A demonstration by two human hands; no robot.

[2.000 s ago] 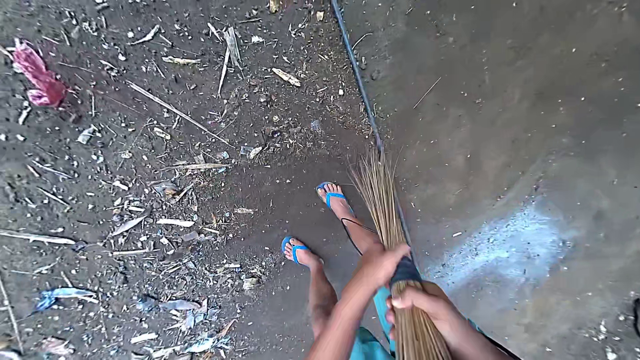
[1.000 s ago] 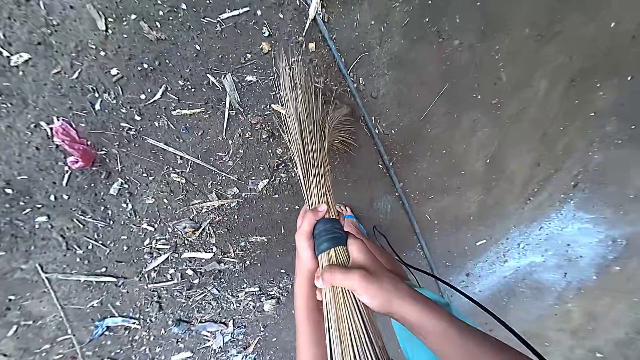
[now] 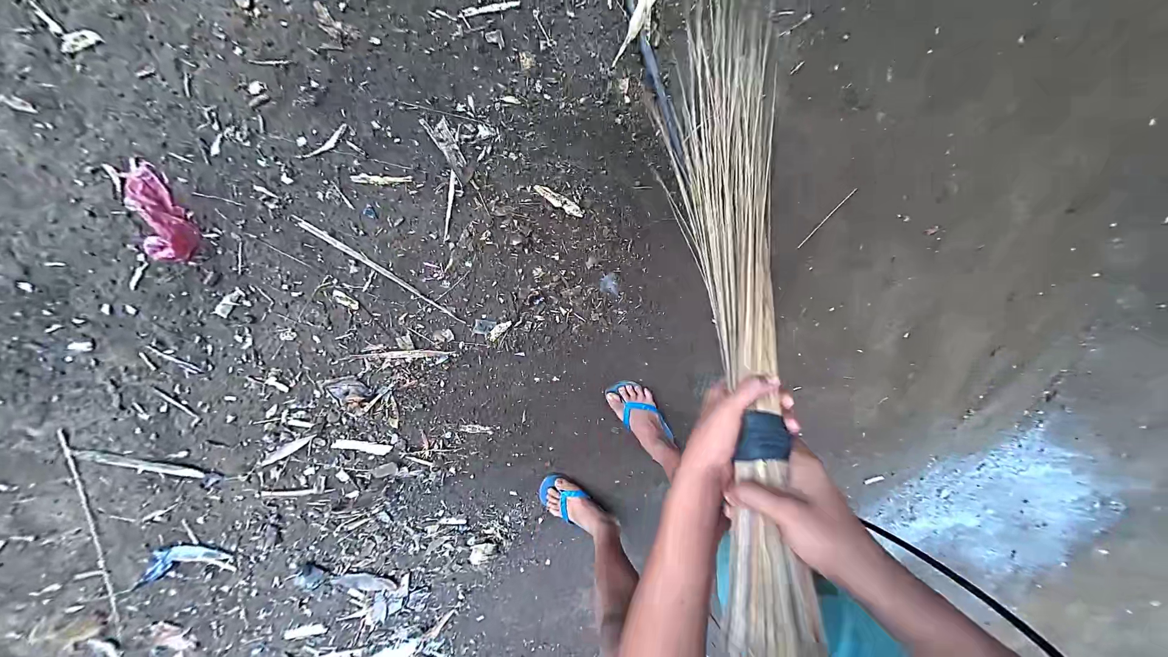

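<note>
A stick broom [image 3: 744, 274] of thin dry ribs, bound with a black band [image 3: 763, 436], points away from me over the dirt ground, its tips fanned out at the top of the view. My left hand [image 3: 730, 415] is wrapped round it at the band, with fingertips showing on the far side. Just below the band my right hand [image 3: 792, 506] grips the bundle, its thumb across the ribs. The broom's lower part lies between my forearms. Whether the broom's tips touch the ground I cannot tell.
Dry leaf scraps, twigs and a crumpled pink plastic bag [image 3: 162, 214] litter the ground at left. A dark pipe or hose [image 3: 659, 91] runs behind the broom. My feet in blue flip-flops [image 3: 570, 500] stand left of my arms. A whitish patch [image 3: 1013, 502] marks the ground at right.
The broom's fanned end has swung from left to right since one second ago, and both hands have moved right with it. Both feet show again beside my arms.
</note>
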